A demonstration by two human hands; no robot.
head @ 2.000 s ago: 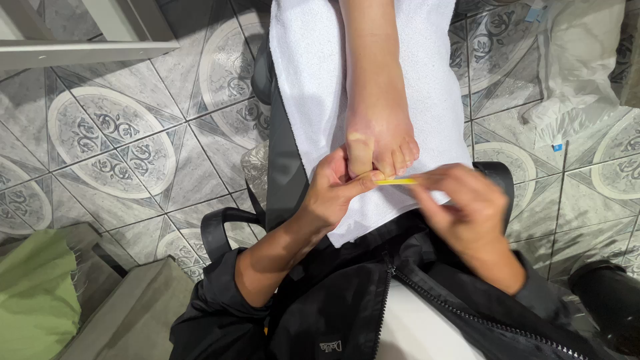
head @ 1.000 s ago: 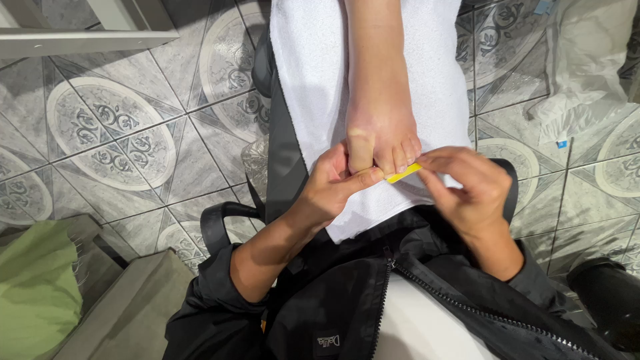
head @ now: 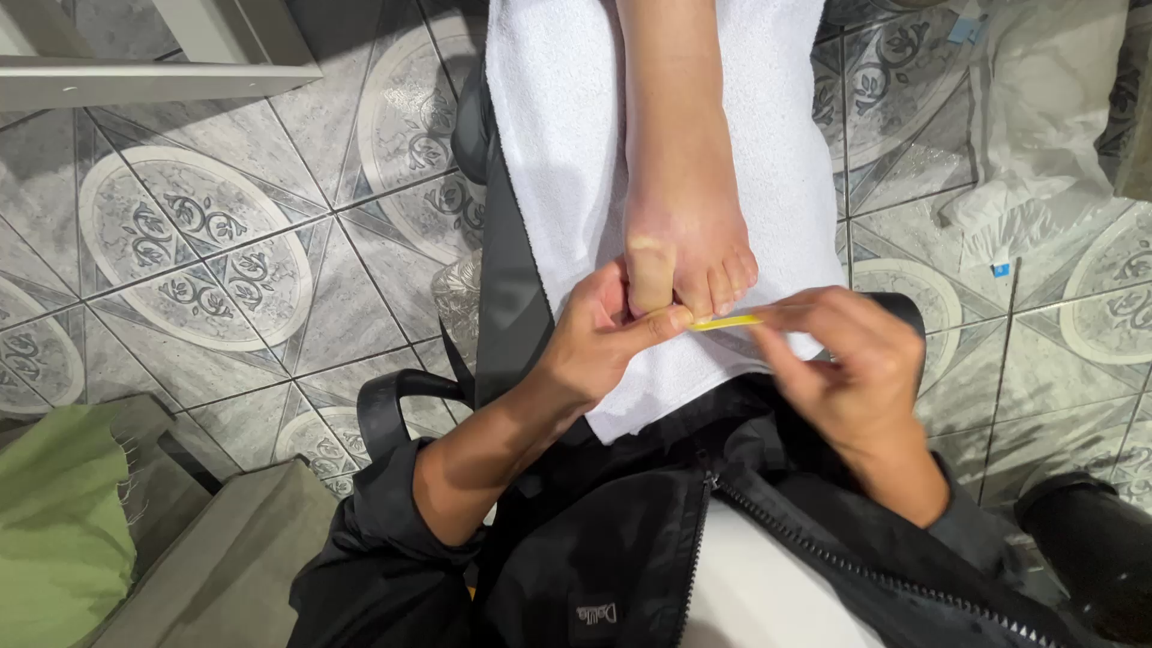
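Observation:
Another person's bare foot [head: 688, 198] rests on a white towel [head: 576, 162] over a dark grey support, toes toward me. My left hand [head: 607, 328] grips the front of the foot at the big toe, its thumb by the tips of the big and second toes. In my right hand [head: 837, 360], slightly blurred, is a thin yellow nail file [head: 727, 321]. The file lies nearly level along the tips of the smaller toes, its left end beside my left thumb. Whether it touches a nail cannot be told.
Patterned grey tiles [head: 198, 247] form the floor. A green cloth [head: 58, 522] lies at lower left and a pale frame [head: 225, 76] stands at upper left. A clear plastic bag [head: 1035, 117] is at upper right, a black cylindrical object [head: 1089, 549] at lower right. A black strap [head: 387, 405] loops beside my left arm.
The yellow file was tilted, its broad face showing, one second ago; now it looks thinner and nearly level. My right hand has shifted with it. My left hand keeps its hold on the foot.

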